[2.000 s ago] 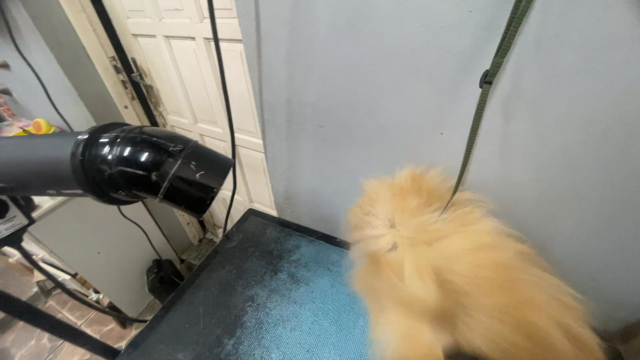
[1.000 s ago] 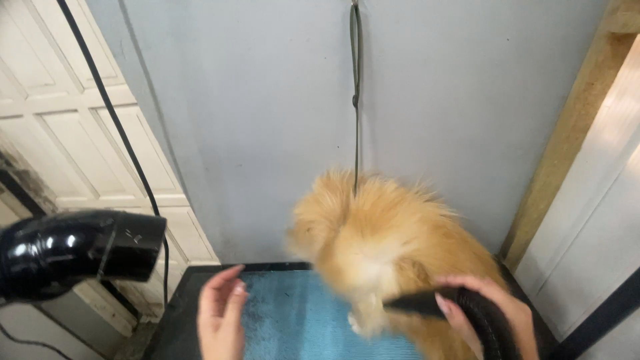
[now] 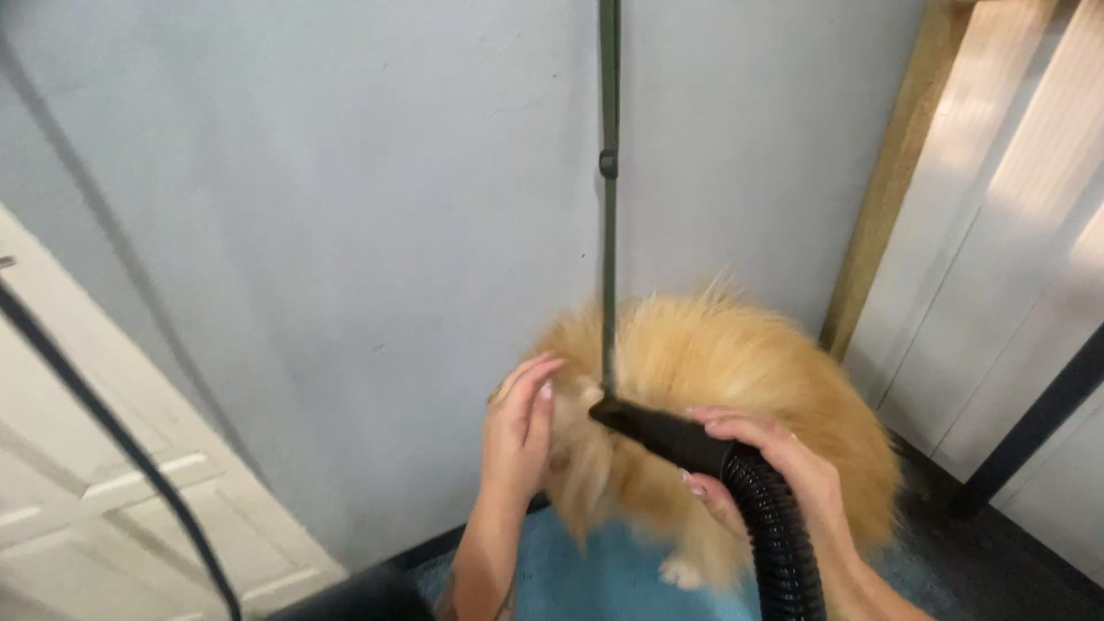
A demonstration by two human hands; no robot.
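A fluffy orange dog (image 3: 733, 354) stands on the blue surface of a grooming table (image 3: 573, 573), its paw pale at the front. My right hand (image 3: 776, 474) is closed around the black nozzle (image 3: 668, 435) of a ribbed dryer hose (image 3: 780, 539); the nozzle's tip points left, at the fur by the dog's head. My left hand (image 3: 519, 427) lies against the left side of the head with its fingers bent, and whether it grips fur cannot be told. From above, a green grooming loop strap (image 3: 610, 259) runs down to the dog's neck. The dog's face is mostly hidden.
A grey wall (image 3: 388, 216) rises behind the table. At the left are a white panelled door (image 3: 103, 457) and a black cable (image 3: 112, 423). A wooden post (image 3: 888, 181), pale panels (image 3: 975, 259) and a dark metal bar (image 3: 1035, 423) stand at the right. A dark blurred object (image 3: 354, 595) shows at the bottom left.
Both hands were out of view two seconds ago. Since one second ago, my left hand has come to the dog's head and the nozzle has come up to its fur. The view has shifted right.
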